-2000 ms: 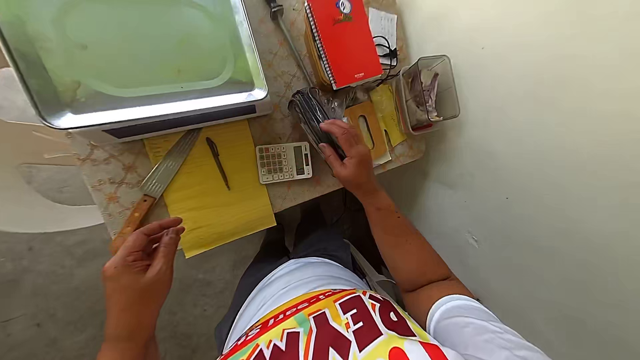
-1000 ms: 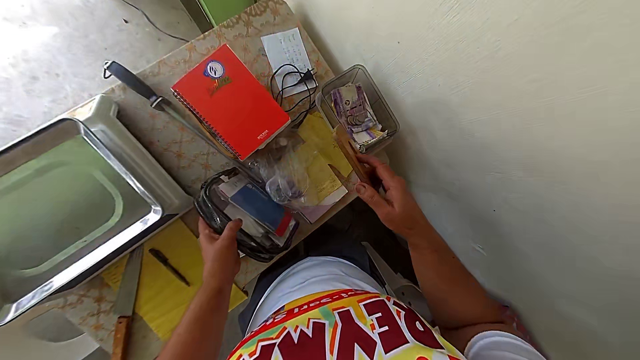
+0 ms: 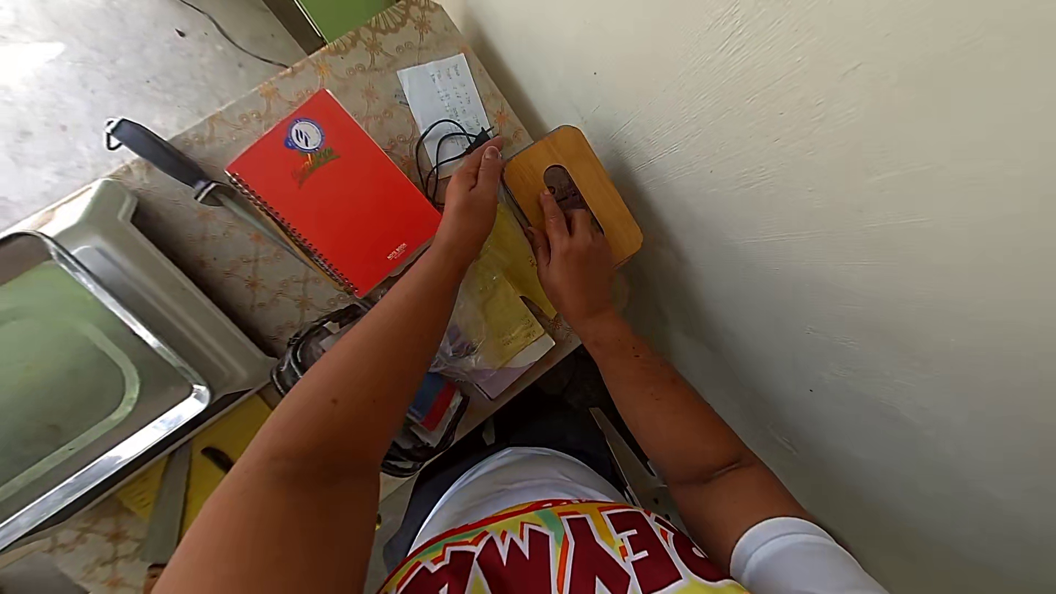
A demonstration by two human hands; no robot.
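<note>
A wooden lid with an oval slot [image 3: 617,216] lies over the top of the plastic box beside the wall. My right hand [image 3: 575,260] rests on the lid, its fingertips at the slot; dark contents show through the opening. At the box's left corner is my left hand [image 3: 473,191], fingers together, close to a black cable with a plug [image 3: 437,153]. Whether it touches the box or the cable is not clear. Below it, a clear plastic bag [image 3: 470,322] lies over yellow paper [image 3: 511,280].
A red spiral notebook [image 3: 338,190] lies left of my hands, a black-handled sharpening steel [image 3: 157,153] beside it. A metal tray [image 3: 173,289], a knife [image 3: 169,503] and a black cable bundle [image 3: 309,338] are lower left. A written paper [image 3: 445,99] lies behind. The wall [image 3: 825,247] borders the right.
The wooden lid, held on edge by my right hand a second ago, now lies over the box that stood uncovered. My left hand has moved from the cable bundle to beside the box.
</note>
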